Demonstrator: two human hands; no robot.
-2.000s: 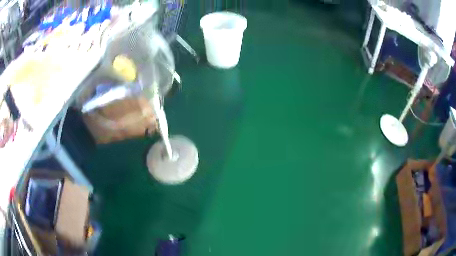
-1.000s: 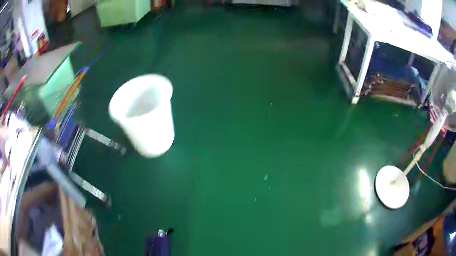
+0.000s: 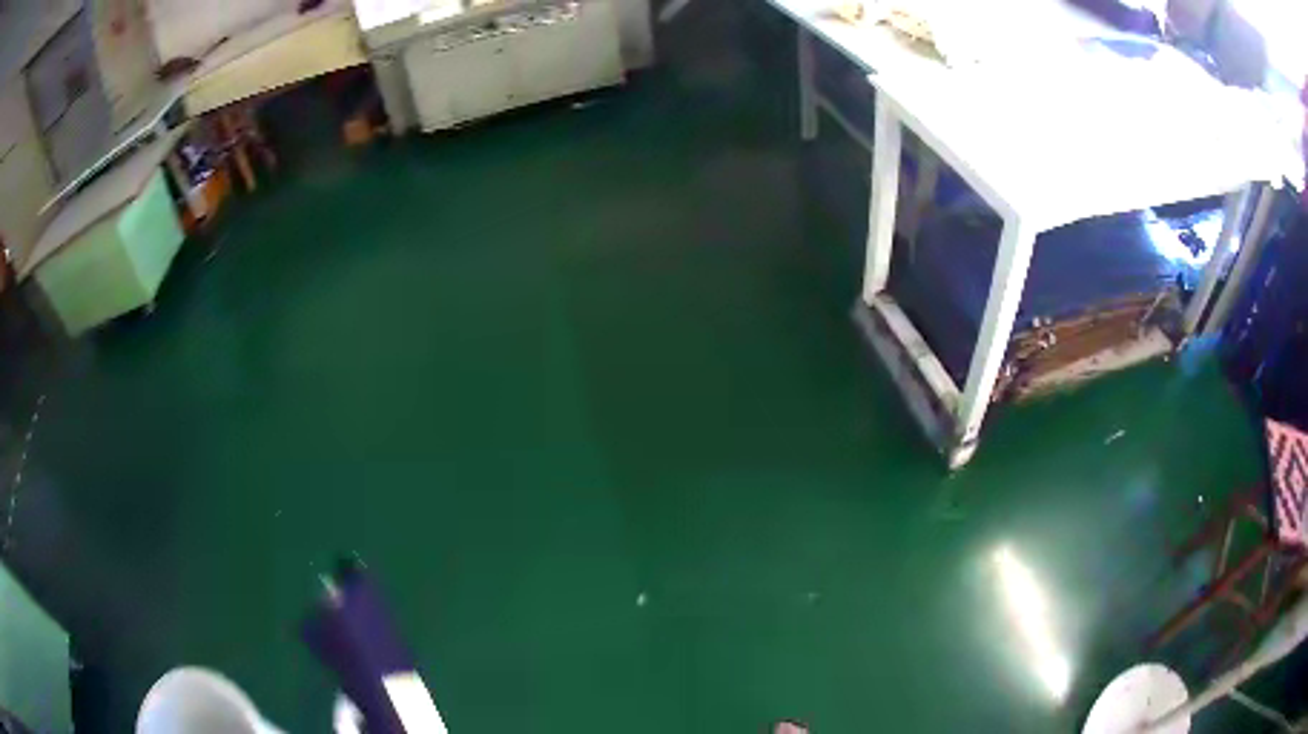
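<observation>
A narrow dark purple-navy bundle (image 3: 354, 631) sticks up from the bottom edge, left of the middle, tilted and blurred. A white piece (image 3: 415, 704) shows at its lower end. Whatever holds the bundle is below the picture; my left hand is not seen. A small skin-toned bit at the bottom edge looks like the tip of my right hand (image 3: 789, 728); the rest is cut off, so its grip cannot be told.
Green floor (image 3: 574, 430) lies ahead. A white table (image 3: 1062, 122) stands at the right, with a fan base (image 3: 1140, 703) and stool (image 3: 1234, 574) nearer. A white bucket (image 3: 201, 706) is at lower left. Green cabinet (image 3: 122, 251) and pale cabinet (image 3: 517, 65) stand farther back.
The view has moved forward: the white table is nearer and the bucket has dropped to the lower left edge. The bundle shows more and has shifted left. A skin-toned bit has appeared at the bottom.
</observation>
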